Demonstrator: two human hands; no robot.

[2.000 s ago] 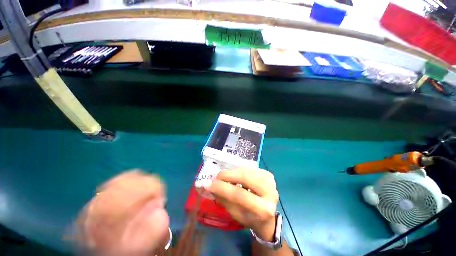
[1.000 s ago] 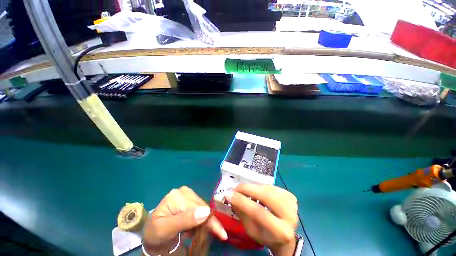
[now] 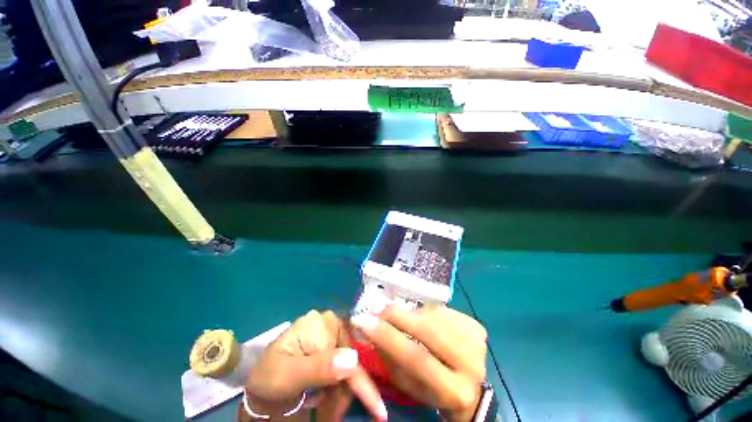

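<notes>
The screw feeder [image 3: 412, 257] stands on the bench in front of me, with a heap of tiny specks in its dark clear-topped hopper. A red base [image 3: 373, 363] shows low at its front, partly hidden by my hands. My right hand [image 3: 433, 350] is at the feeder's front, thumb and fingers close together over the metal area; whether a tiny part is between the fingertips is not visible. My left hand [image 3: 309, 363] is just left of it, thumb near the curled fingers; whether it holds anything cannot be seen.
A tape roll [image 3: 214, 353] stands on a pale plate [image 3: 198, 394] at the left. An orange electric screwdriver [image 3: 676, 292] hangs at the right above a desk fan [image 3: 711, 350]. A taped metal post [image 3: 169, 196] stands at the left. A thin cord [image 3: 486, 338] runs beside the feeder.
My left hand has come from a blurred position further left to beside my right hand. My right hand stays at the feeder's front. The view has shifted, and the tape roll and plate now show.
</notes>
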